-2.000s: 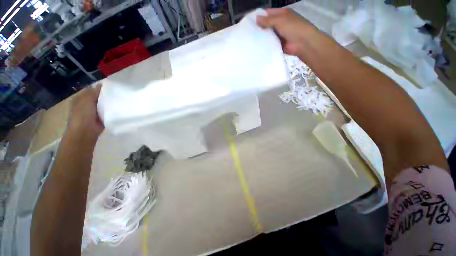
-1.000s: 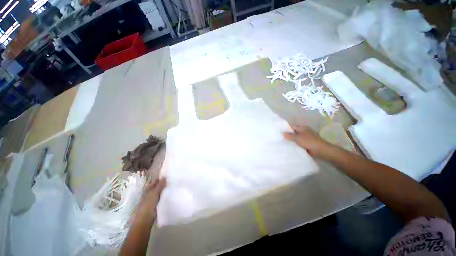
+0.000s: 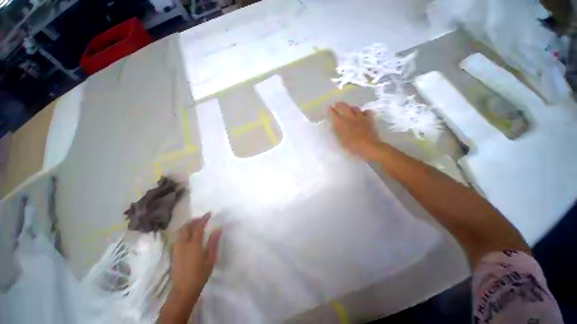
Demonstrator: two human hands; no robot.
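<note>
A white cut panel (image 3: 272,190) with two long straps and a U-shaped neck lies spread on the table, straps pointing away from me. My left hand (image 3: 195,253) rests at its left edge, fingers apart. My right hand (image 3: 354,130) lies at its upper right edge beside the armhole, slightly blurred, fingers forward. Neither hand visibly grips the cloth. Yellow guide tape (image 3: 264,119) shows around the straps and in the neck opening.
A dark rag (image 3: 154,205) and looped white strips (image 3: 126,269) lie left. Short white strips (image 3: 373,66) lie beyond my right hand. A stack of cut panels (image 3: 528,171) is at right, with sheer white material (image 3: 500,31) behind. A red bin (image 3: 116,45) stands beyond the table.
The white cloth went from raised between both hands to lying spread on the table. My right hand has moved up along its right edge. My left hand has loosened from the near left corner.
</note>
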